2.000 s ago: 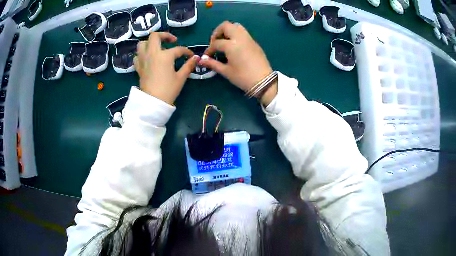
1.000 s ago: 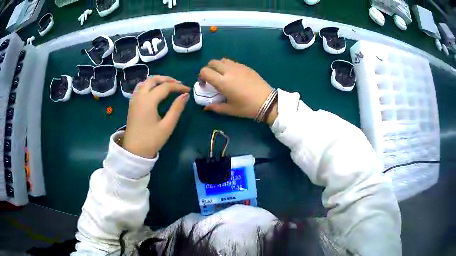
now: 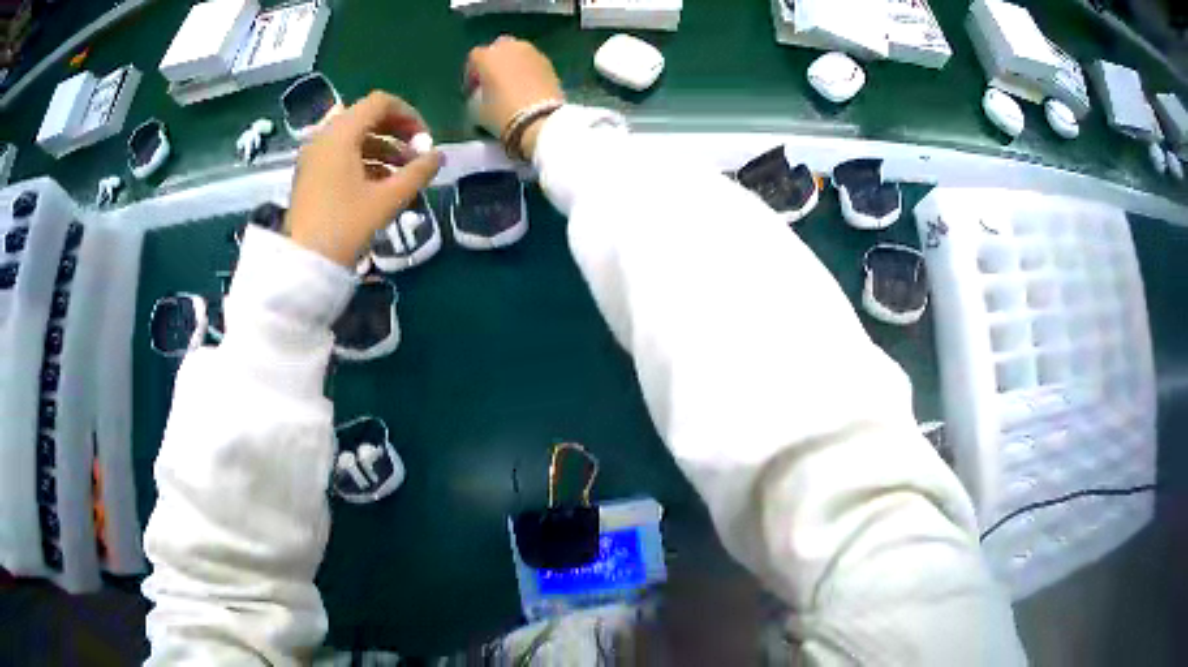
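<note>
My left hand [image 3: 352, 180] is raised over the open charging cases at the left, thumb and index finger pinching a small white piece, probably an earbud [image 3: 421, 142]. My right hand [image 3: 511, 89] reaches past the rail over the belt, its fingers curled; whether it holds something cannot be told. A closed charging case [image 3: 629, 61] lies on the belt to its right. The tester [image 3: 593, 573] stands nearest my body with its blue screen lit and the black test socket [image 3: 558, 536] at its top edge. An open charging case [image 3: 366, 460] holds two white stems.
A pale rail [image 3: 678, 149] separates the mat from the belt. Retail boxes [image 3: 248, 50] and more cases lie on the belt. A white blister tray [image 3: 1042, 352] stands right, crossed by a black cable. Tall white trays [image 3: 104, 391] stand left. Open cases [image 3: 490, 209] stand along the rail.
The view has shifted up towards the belt. My right hand has moved forward over the belt; the closed case it held shows in neither hand. My left hand has moved forward and now pinches a white piece.
</note>
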